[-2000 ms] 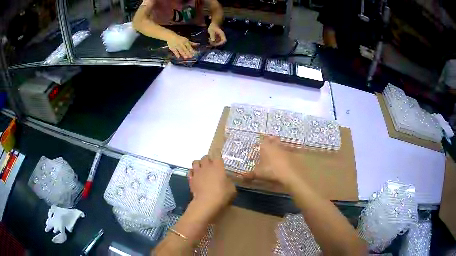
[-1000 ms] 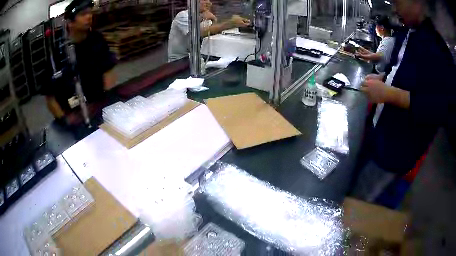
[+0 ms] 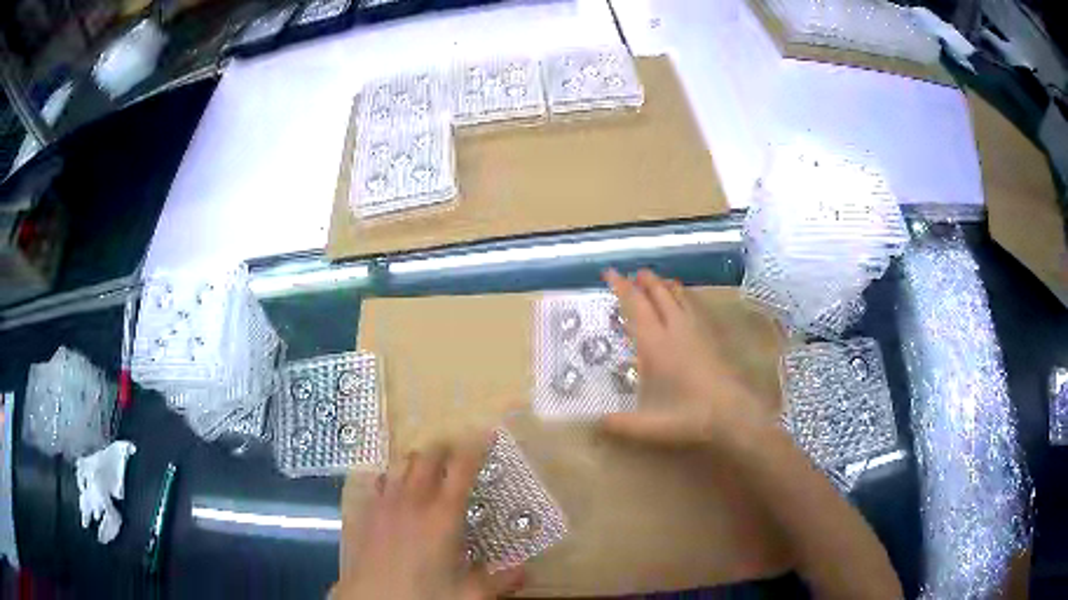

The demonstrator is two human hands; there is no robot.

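My right hand (image 3: 691, 381) holds a clear square lens plate (image 3: 572, 355) by its right side, fingers at the top edge and thumb at the bottom, over the near cardboard sheet (image 3: 656, 504). My left hand (image 3: 422, 527) is on a second, tilted lens plate (image 3: 515, 504), lower down on the same sheet, and covers its left part. Another lens plate (image 3: 328, 414) lies at the sheet's left edge. More plates (image 3: 837, 404) lie at its right edge. Both hands are bare.
A twisted stack of plates (image 3: 193, 340) stands left, another (image 3: 820, 234) right. Bubble wrap (image 3: 960, 410) runs down the right side. Beyond the metal rail (image 3: 492, 260), neat plate blocks (image 3: 404, 152) sit on cardboard (image 3: 586, 176). A white glove or rag (image 3: 103, 486) and green stick (image 3: 161, 516) lie left.
The view swung right to the neighbouring bench, then back down to the near cardboard. My hands have left the far cardboard's plates and are now on two plates on the near sheet.
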